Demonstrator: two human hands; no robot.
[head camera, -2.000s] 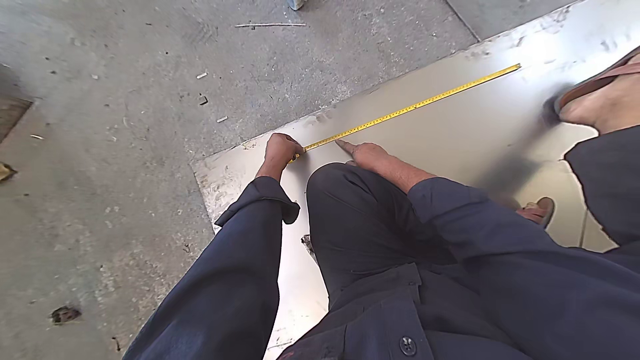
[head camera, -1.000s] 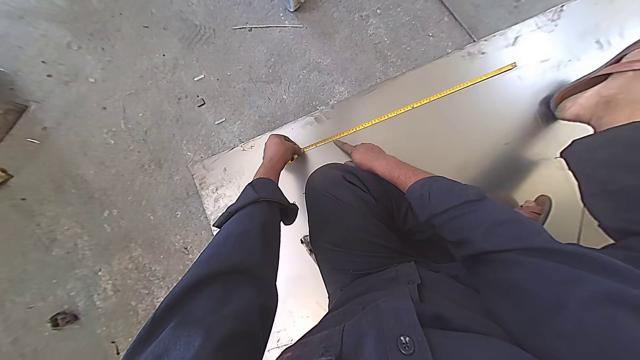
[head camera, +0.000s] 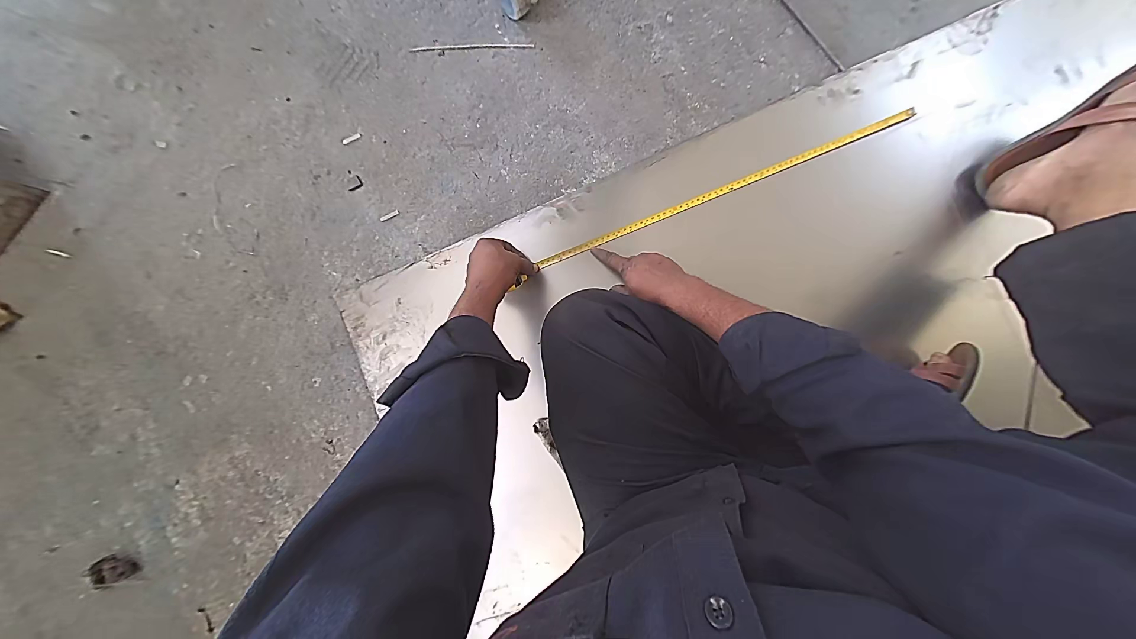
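Note:
A yellow tape measure blade (head camera: 737, 185) lies extended across a shiny metal sheet (head camera: 772, 231), slanting up to the right, roughly along the sheet's far edge. My left hand (head camera: 495, 268) is closed around the tape measure's case at the blade's lower left end; the fingers mostly hide the case. Just right of it, my right hand (head camera: 652, 277) points with the index finger, its tip beside the blade's near edge. The other fingers of that hand are curled, and nothing shows in them.
Bare concrete floor (head camera: 266, 177) with small scraps borders the sheet. A thin strip (head camera: 472, 47) lies beyond it. My bent knee is close below my hands. At the right, a sandalled foot (head camera: 1065, 169) is by the sheet, with another sandal (head camera: 954, 368) lower down.

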